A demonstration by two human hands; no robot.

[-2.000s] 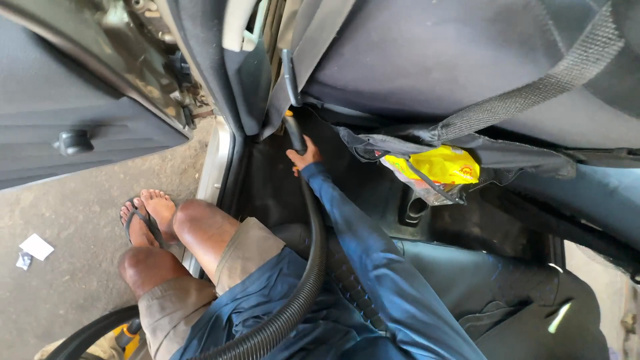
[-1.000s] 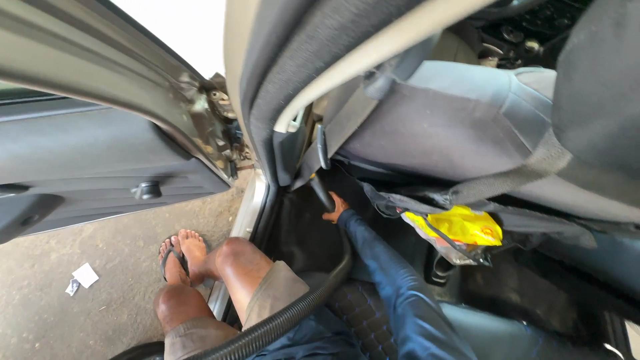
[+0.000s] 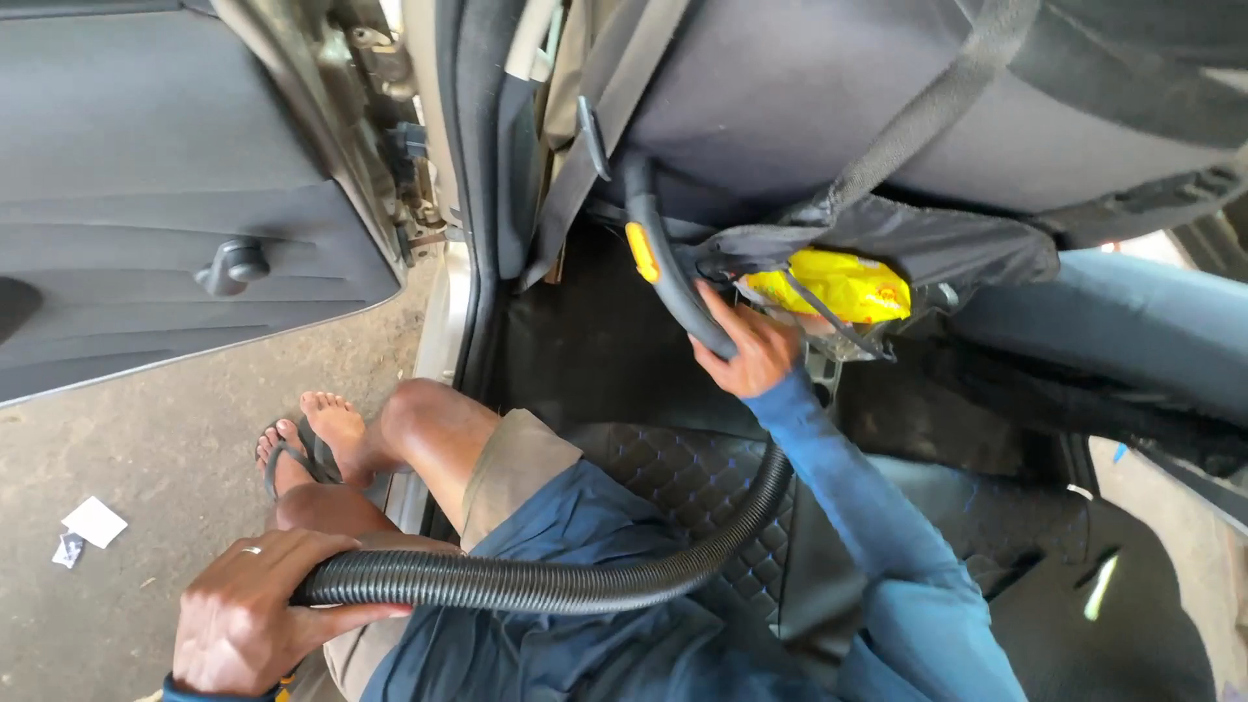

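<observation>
My right hand [image 3: 749,343] grips the dark curved vacuum-cleaner handle [image 3: 673,278], which has a yellow-orange slider, beside the back of the front seat. From the handle a black corrugated hose [image 3: 546,583] loops over the rear seat and across my lap. Around the hose's lower-left stretch my left hand [image 3: 255,606] is closed, with a ring on one finger. A yellow plastic packet [image 3: 838,286] sits in the seat-back pocket [image 3: 960,244], just right of my right hand. The vacuum's far tip is hard to make out against the seat back.
An open car door [image 3: 146,234] with a window crank stands at the left. A seat belt [image 3: 624,107] hangs by the door pillar. Black floor matting [image 3: 595,341] lies behind the front seat. Paper scraps [image 3: 96,523] lie on the ground beside my sandalled feet.
My left hand has come into view, holding the hose. My right hand, with the vacuum handle, has moved right from near the door pillar toward the yellow packet.
</observation>
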